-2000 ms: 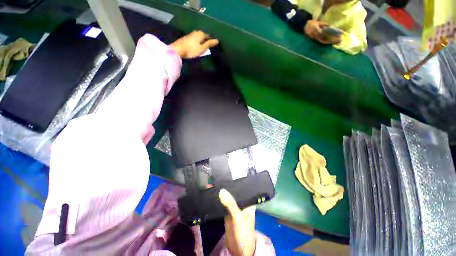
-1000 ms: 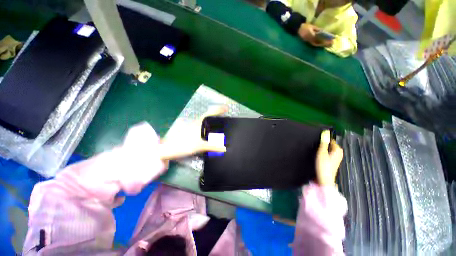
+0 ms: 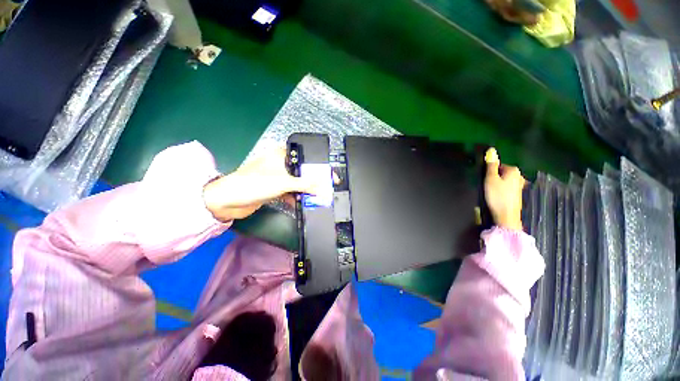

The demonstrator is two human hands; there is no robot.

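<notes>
A black panel point(image 3: 417, 205) is held up in front of me above the bench. Its narrow black end section point(image 3: 317, 231) stands apart from the main part at the left, joined by short strips with a gap between. A white-and-blue label point(image 3: 317, 184) is on the end section. My left hand point(image 3: 250, 186) grips the end section, its fingers over the label. My right hand point(image 3: 505, 192) grips the panel's right end, thumb on top. A silvery bubble sheet point(image 3: 298, 111) lies on the green bench behind and under the panel, partly hidden.
Black panels lie on bubble bags point(image 3: 97, 141) at the left. Another labelled black panel point(image 3: 231, 15) is on the belt at the top, near a pale post point(image 3: 179, 30). Upright bubble bags point(image 3: 589, 275) stand at right, more behind. A person's yellow sleeve point(image 3: 555, 22) shows at the top.
The panel was turned from lengthwise to crosswise, and my left hand came from its far end to its left end. Since then, a gap has opened between the end section and the main part.
</notes>
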